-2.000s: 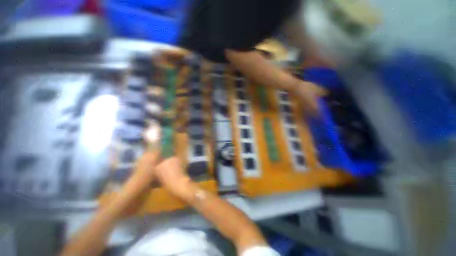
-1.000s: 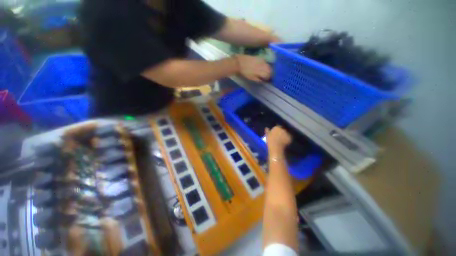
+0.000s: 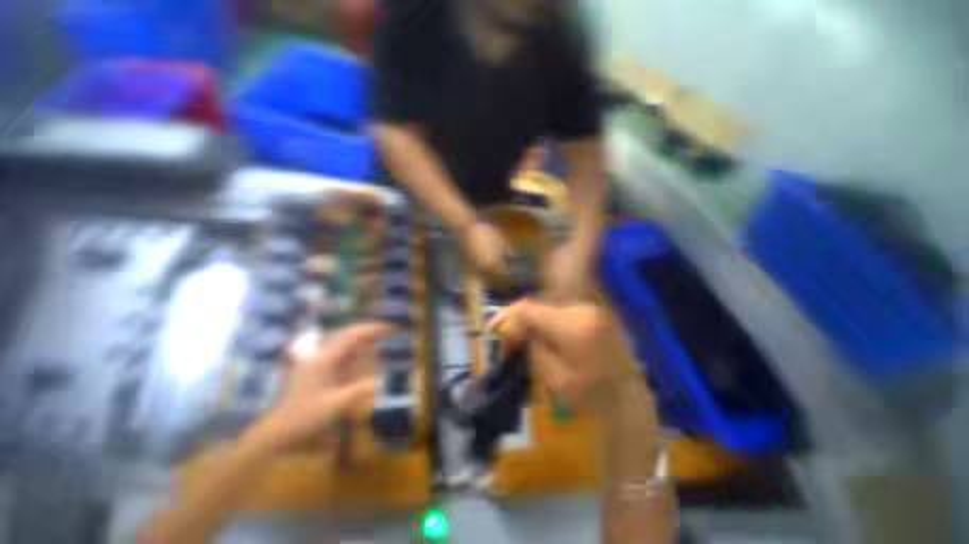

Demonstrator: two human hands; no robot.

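The view is blurred. My left hand (image 3: 335,372) is over the left orange fixture (image 3: 308,478), thumb and fingers apart, beside its right row of black blocks (image 3: 396,308). Whether it touches a block is unclear. My right hand (image 3: 563,335) is raised over the right orange fixture (image 3: 553,468), fingers closed on a black power adapter (image 3: 508,393) whose cord hangs down. The left fixture's rows hold black blocks around a green strip (image 3: 349,260). Most of the right fixture is hidden by my right hand and arm.
A coworker in black (image 3: 489,117) stands opposite, hands over the right fixture's far end. A blue bin (image 3: 696,340) of dark units is at right, another blue basket (image 3: 850,276) beyond. A silver machine bed (image 3: 106,308) is at left. A green light (image 3: 435,524) glows at the front edge.
My right hand has moved from the blue bin back over the fixtures with a black adapter. The coworker's hands have moved from the basket to the right fixture. The view has turned left.
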